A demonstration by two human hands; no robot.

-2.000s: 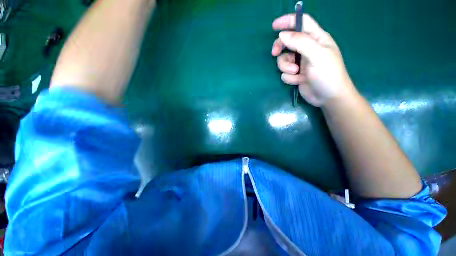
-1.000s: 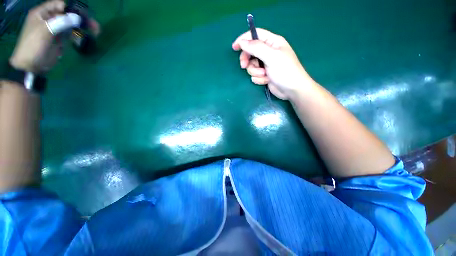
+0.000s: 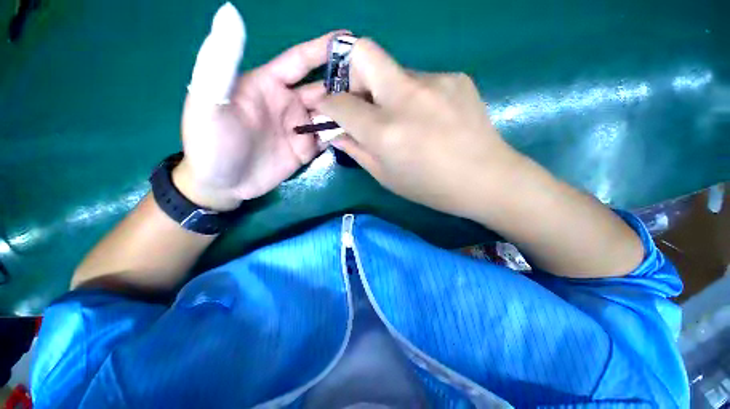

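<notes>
A small black watch housing (image 3: 339, 65), with a silvery interior, is held nearly on edge between my hands above the bench. My left hand (image 3: 252, 132) is palm up, a white finger cot (image 3: 218, 60) on its raised thumb; its fingertips are against the housing's far side. My right hand (image 3: 424, 132) pinches the housing from the right. The thin dark tweezers (image 3: 314, 128) stick out from under my right fingers, beside a small whitish piece (image 3: 328, 133) I cannot identify. A dark part (image 3: 346, 156) shows below my right fingers. The rest of the tweezers is hidden.
The glossy green bench (image 3: 560, 48) lies under both hands. A small dark object (image 3: 22, 19) is at the far left corner. Clear plastic items (image 3: 504, 256) are at the bench's near edge, by my right forearm. A black band (image 3: 180, 200) is on my left wrist.
My left hand has come from the far left to the centre with the dark unit and turned palm up. My right hand has turned inward and taken hold of the housing, keeping the tweezers.
</notes>
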